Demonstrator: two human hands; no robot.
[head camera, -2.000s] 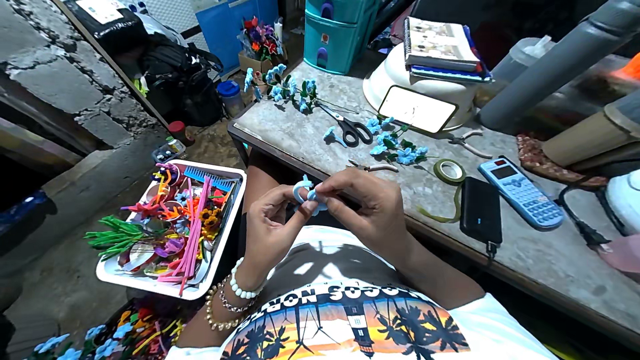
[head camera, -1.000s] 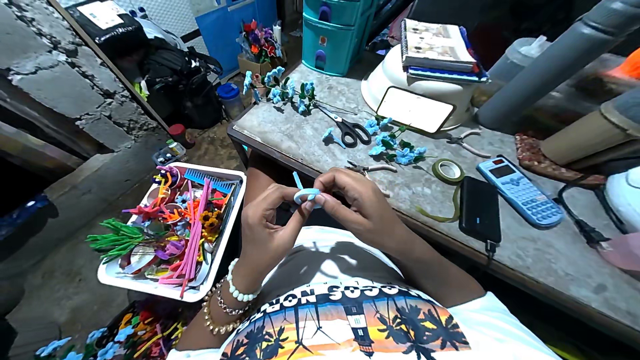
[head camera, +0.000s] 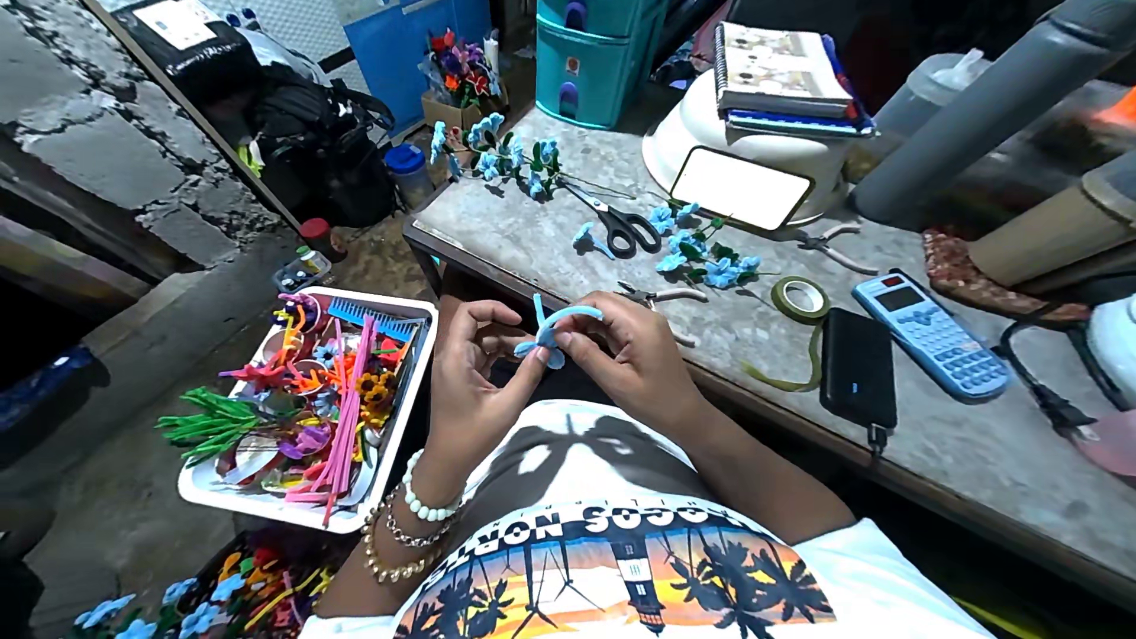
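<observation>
A light-blue pipe-cleaner flower piece (head camera: 548, 337), with small loops and two loose ends, is pinched between my hands above my lap. My left hand (head camera: 486, 368) grips its lower side with thumb and fingers. At its right side, my right hand (head camera: 621, 351) holds it between thumb and forefinger. Beyond them on the table lie a single blue flower (head camera: 589, 240), black-handled scissors (head camera: 621, 226), pliers (head camera: 666, 295) and blue flower sprigs with green leaves (head camera: 710, 257). Another bunch of blue flowers (head camera: 497, 155) lies at the table's far left corner.
A white tray (head camera: 417, 355) of colourful pipe cleaners stands left. On the table are green tape (head camera: 800, 298), a power bank (head camera: 857, 368), a calculator (head camera: 932, 333), a second pair of pliers (head camera: 839, 248), a phone (head camera: 741, 188) against a white container (head camera: 679, 124), and teal drawers (head camera: 586, 71).
The blue piece has changed from a compact bundle between the fingertips to a shape with loops and a curved strand over my right fingers. My hands have moved slightly apart.
</observation>
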